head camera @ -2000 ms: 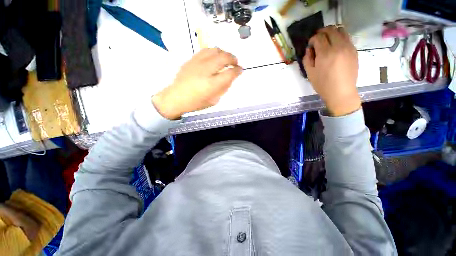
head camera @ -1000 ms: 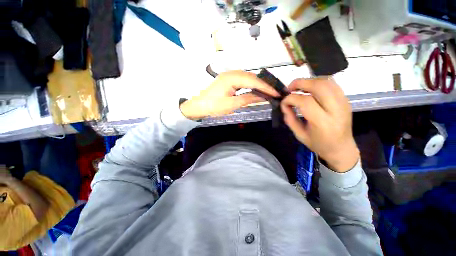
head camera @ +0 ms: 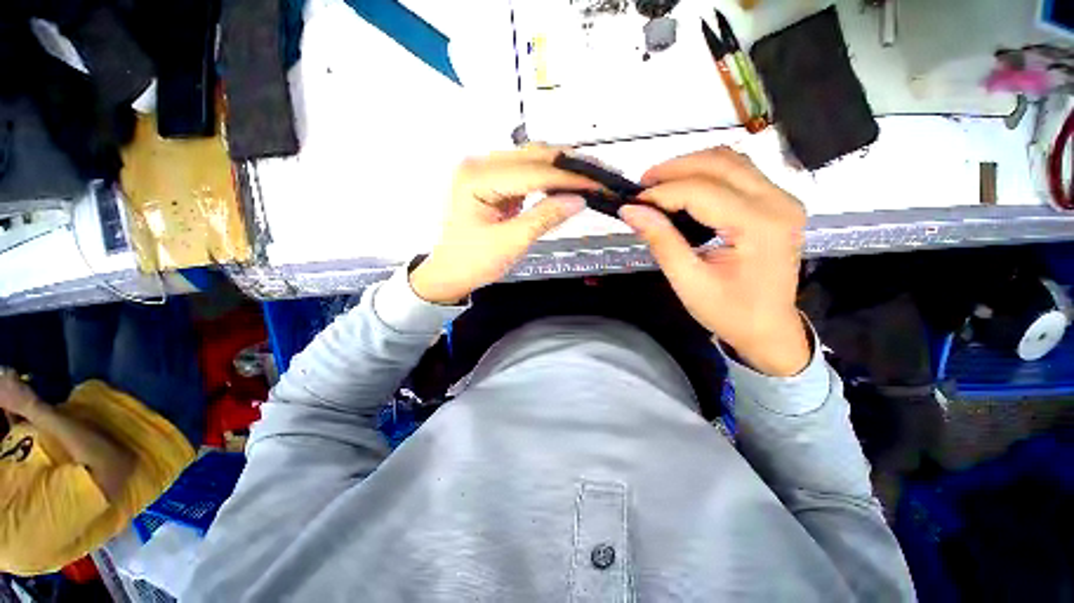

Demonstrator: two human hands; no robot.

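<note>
A narrow folded black fabric strip (head camera: 598,179) is held between my two hands, above the front edge of the white table. My left hand (head camera: 489,218) pinches its left end between thumb and fingers. My right hand (head camera: 730,236) pinches its right part, and the end shows below the fingers. The fingertips of both hands nearly meet and hide parts of the strip. A stack of dark cut pieces (head camera: 815,88) with frayed edges lies behind my right hand.
Slim snips (head camera: 735,73) lie left of the stack. A blue strip (head camera: 406,35) lies at upper left. Dark strips (head camera: 259,83) and a brown board (head camera: 183,194) are at left. Red scissors handles (head camera: 1063,159) are at far right. A person in yellow (head camera: 88,471) is at lower left.
Two seconds ago the hands were apart, the right on the dark stack. Both then came together on a black piece. Since one second ago it has become a narrower, straighter strip.
</note>
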